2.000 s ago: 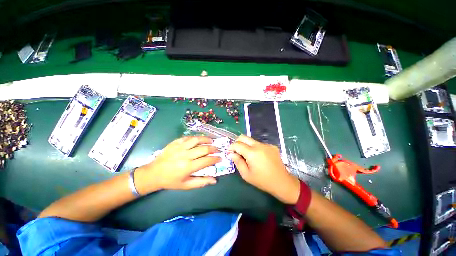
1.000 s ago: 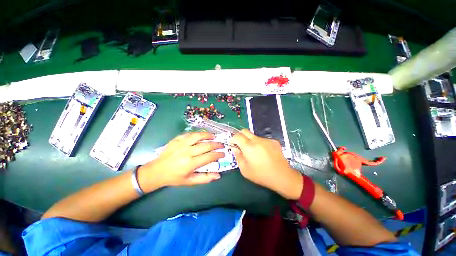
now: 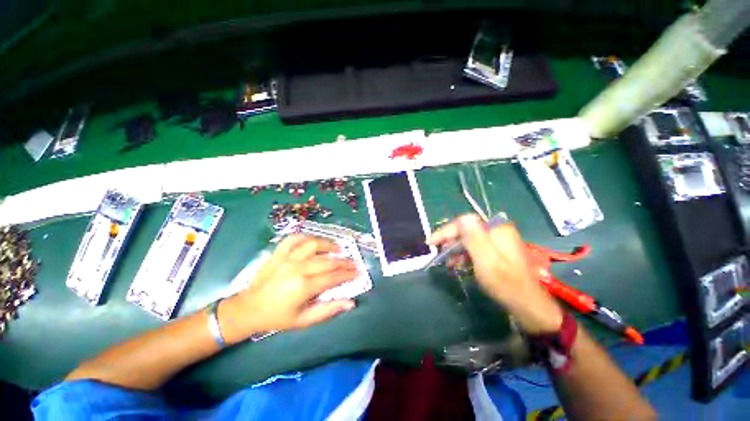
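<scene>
An open phone unit (image 3: 349, 284) with a pale edge lies on the green bench mat, mostly covered by my left hand (image 3: 300, 279), which rests on it and holds it. My right hand (image 3: 485, 251) is away from the unit, to the right of the white-bordered dark panel (image 3: 400, 218), over the clear plastic strips. A thin metal tool, seemingly tweezers (image 3: 446, 253), shows at its fingers, blurred. A pile of small components (image 3: 298, 212) lies beyond my left hand.
Two open phone units (image 3: 177, 259) lie at left, another (image 3: 561, 191) at right. The orange-red blow gun (image 3: 567, 292) lies partly behind my right hand. Red bits (image 3: 406, 151) sit on the white rail (image 3: 288, 160). A black tray (image 3: 411, 86) is on the belt; another (image 3: 687, 230) stands at right.
My right hand has moved off the phone unit to the right, past the dark panel. My left hand stays on the unit. The whole view has shifted and tilted.
</scene>
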